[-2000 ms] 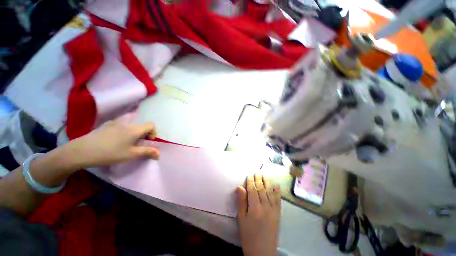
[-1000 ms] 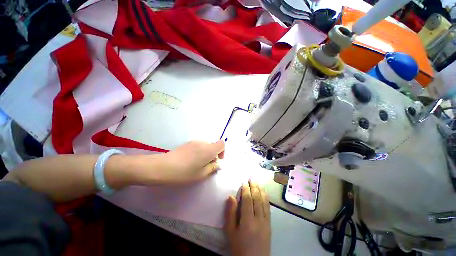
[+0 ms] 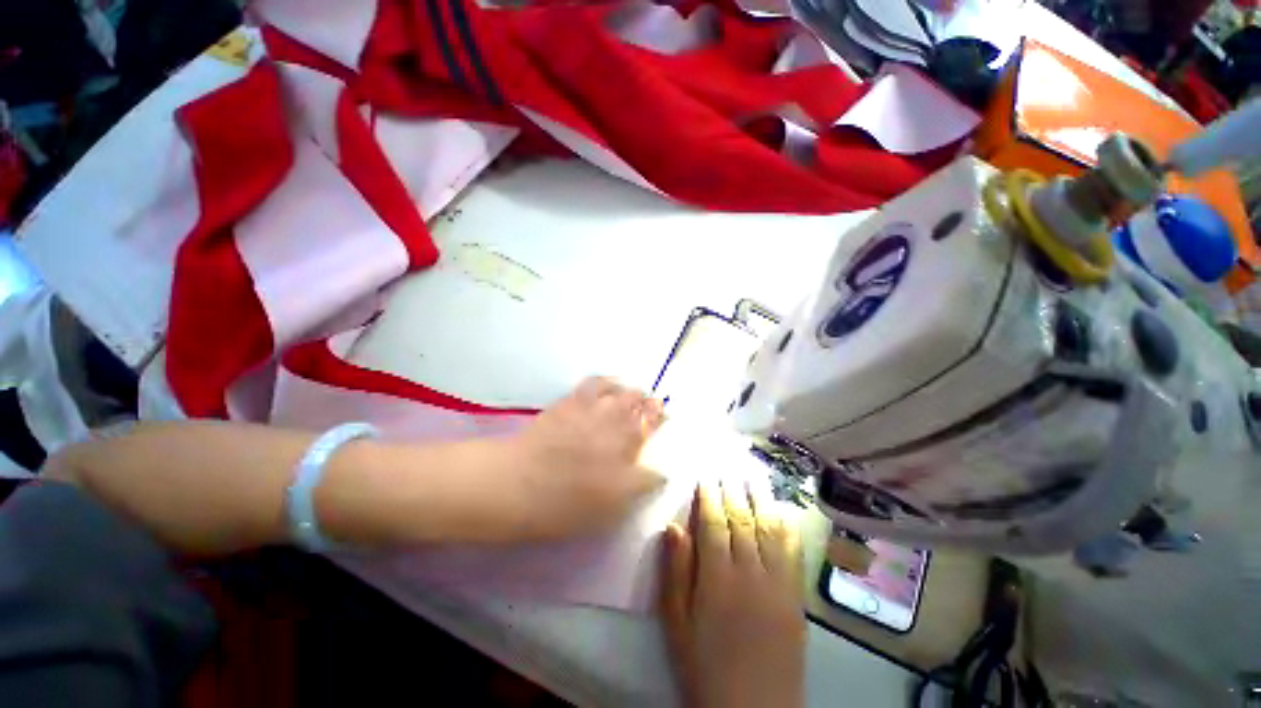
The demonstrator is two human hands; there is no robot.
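A red fabric panel with its pale pink side up [image 3: 470, 567] lies on the machine table, its red edge showing at the back. My left hand [image 3: 598, 450] is on it just left of the bright light, fingertips curled down together at its edge; whether it pinches the cloth is hard to tell. My right hand [image 3: 736, 574] lies flat on the panel's right end, fingers forward and nothing seen in it. The white sewing machine head [image 3: 885, 374] stands at the right. The needle area is washed out by glare and partly hidden by the head.
A tangled red and pink heap [image 3: 622, 111] lies at the back, with a strip [image 3: 221, 249] hanging left. A smartphone [image 3: 874, 588] and black scissors [image 3: 989, 657] lie right of my right hand. An orange box [image 3: 1079, 111] and a blue and white cone [image 3: 1182, 238] stand behind the machine.
Since two seconds ago my left hand has moved right along the panel towards the needle area. My right hand stays near the same place. The camera view has shifted slightly.
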